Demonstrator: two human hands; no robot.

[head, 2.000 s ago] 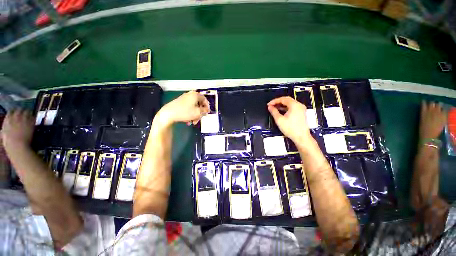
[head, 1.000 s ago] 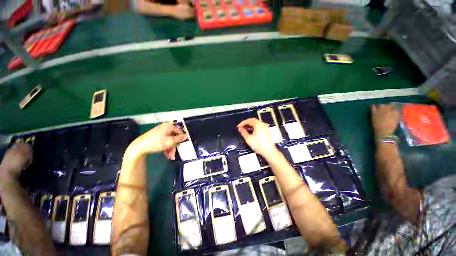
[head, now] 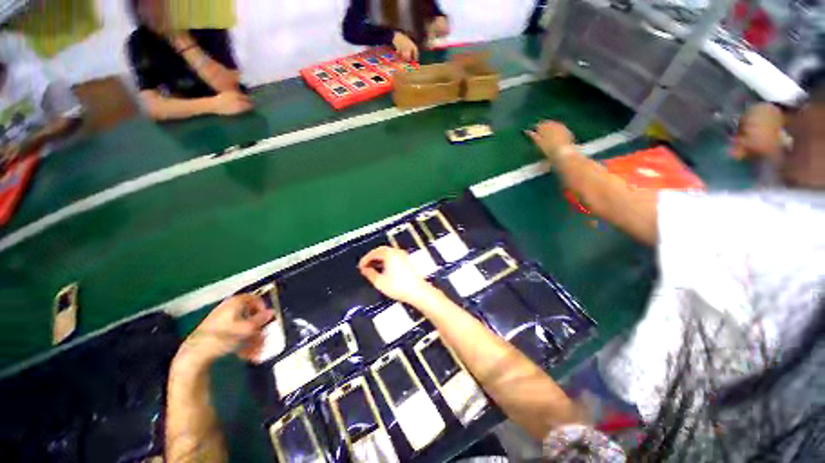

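A shiny black blister tray (head: pixel 317 282) lies in front of me, holding several phone front housings (head: pixel 409 400) with gold edges, dark windows and white lower halves. My left hand (head: pixel 222 327) is at the tray's upper left corner, fingers curled over a housing (head: pixel 271 338) and partly hiding it. Whether it grips anything is hidden. My right hand (head: pixel 394 273) is above the upper row, thumb and forefinger close together, beside two upright housings (head: pixel 442 237). Anything between its fingertips is too small to tell. My right forearm crosses over the tray's middle.
A second black tray (head: pixel 90 389) lies at left. The green belt (head: pixel 298 194) carries a gold phone (head: pixel 65 314) and another (head: pixel 469 134). A neighbour's arm (head: pixel 602 185) reaches to the belt over orange parts (head: pixel 647 169). Across are people, a red tray (head: pixel 339 98) and cardboard boxes (head: pixel 425 86).
The view has swung right and up, showing people opposite. The right neighbour's hand has moved from beside the orange bag to the belt. My hands stay over the same tray areas.
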